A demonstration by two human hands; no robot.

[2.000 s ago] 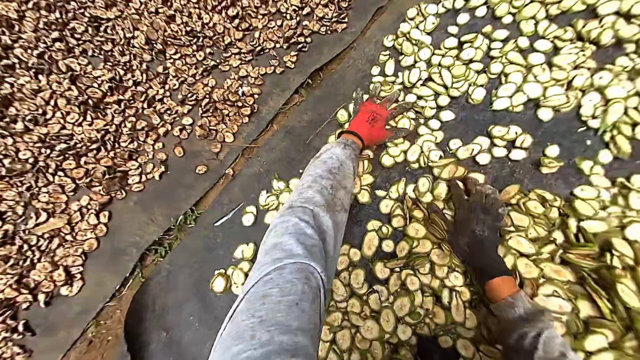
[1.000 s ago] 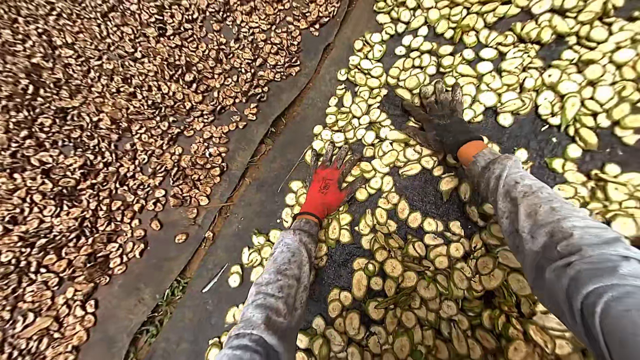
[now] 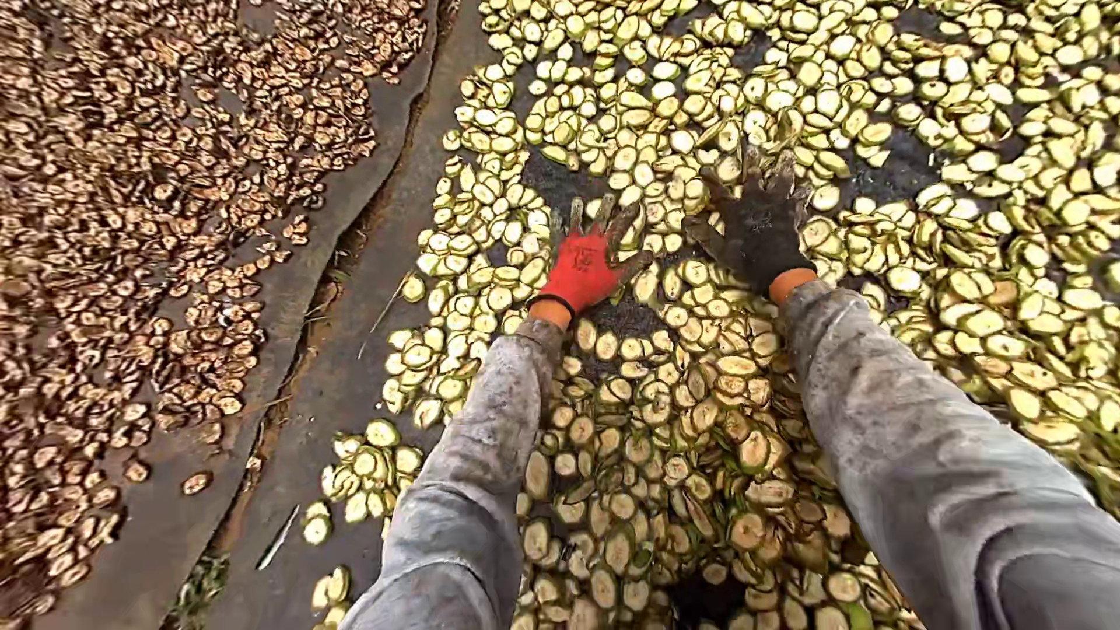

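Observation:
Pale slices with green rind [image 3: 682,394] lie spread over a dark ground sheet [image 3: 630,319], thickly at right and below. My left hand [image 3: 588,258], in a red glove with dark, soiled fingers, rests palm down on the slices with its fingers spread. Just right of it and slightly farther forward, my right hand [image 3: 759,219] wears a black glove; its fingers are also apart, touching slices. Neither hand grips anything. Whatever lies under the palms is hidden.
Brown, shrivelled dried slices [image 3: 175,219] cover another dark sheet at left. A strip of bare soil [image 3: 306,341] runs between the sheets, with a green grass tuft [image 3: 201,586] near the bottom. A thin whitish strip [image 3: 278,535] lies beside it.
My right hand has moved forward from the lower right two seconds ago, and both hands are now closer together. The view has shifted.

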